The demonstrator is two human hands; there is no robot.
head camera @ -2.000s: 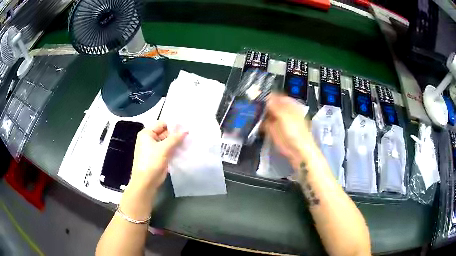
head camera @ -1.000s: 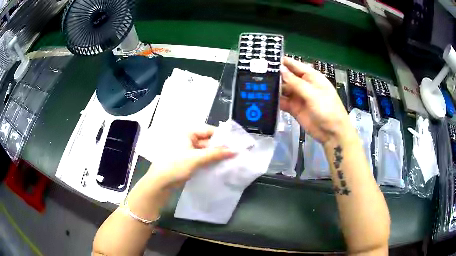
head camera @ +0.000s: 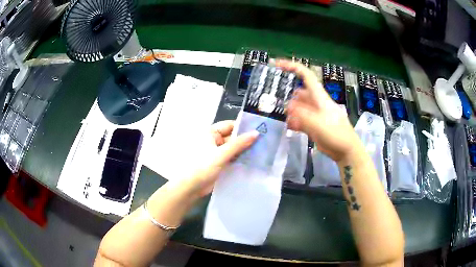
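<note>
A black keypad phone is partly inside a milky white protective bag, its white keys sticking out of the top and its screen end showing faintly through the bag. My left hand grips the bag around the phone's lower part, thumb on the front. My right hand is at the keypad end with its fingers at the phone's upper right edge; it is slightly blurred. A clear blister tray behind holds a back row of keypad phones and a front row of bagged phones.
A stack of empty bags lies left of the tray. A personal smartphone lies on a white paper sheet. A black desk fan stands behind it. White gloves and a white fan are at right.
The phone has gone from above the bag's mouth to partly inside it, with only the keypad end out. My left hand has moved up onto the bag's front.
</note>
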